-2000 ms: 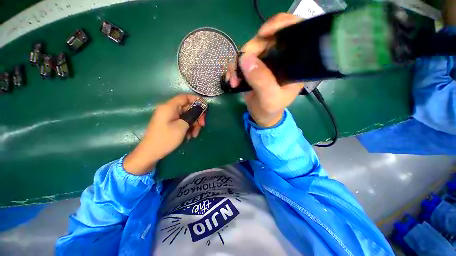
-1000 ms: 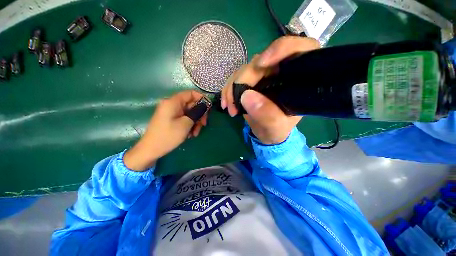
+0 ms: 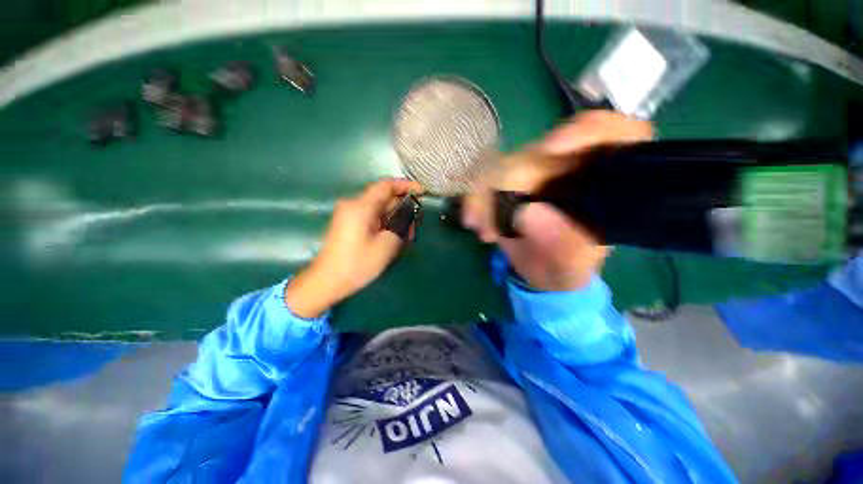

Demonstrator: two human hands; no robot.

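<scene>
My left hand [image 3: 358, 238] holds a small dark unit [image 3: 403, 216] between thumb and fingers, just below the screw dish. My right hand [image 3: 547, 213] grips the black nose of the electric screwdriver [image 3: 681, 194], which lies level with its green-and-white label to the right. The driver's tip points left at the unit, with a short gap between them. The round screw dish [image 3: 445, 132], full of silvery screws, sits on the green mat [image 3: 284, 213] above both hands. The frame is blurred, so the bit and any screw on it cannot be made out.
Several dark units [image 3: 189, 112] lie in a loose cluster at upper left. A labelled zip bag [image 3: 643, 71] lies at upper right. A black cable [image 3: 549, 57] runs beside it, and another cable loop [image 3: 670, 288] shows below the driver. A pale rail [image 3: 360, 28] curves behind.
The view has shifted, so the bench things appear further right and the dish lower. The driver has swung from above the dish to beside the unit. Both hands keep their holds.
</scene>
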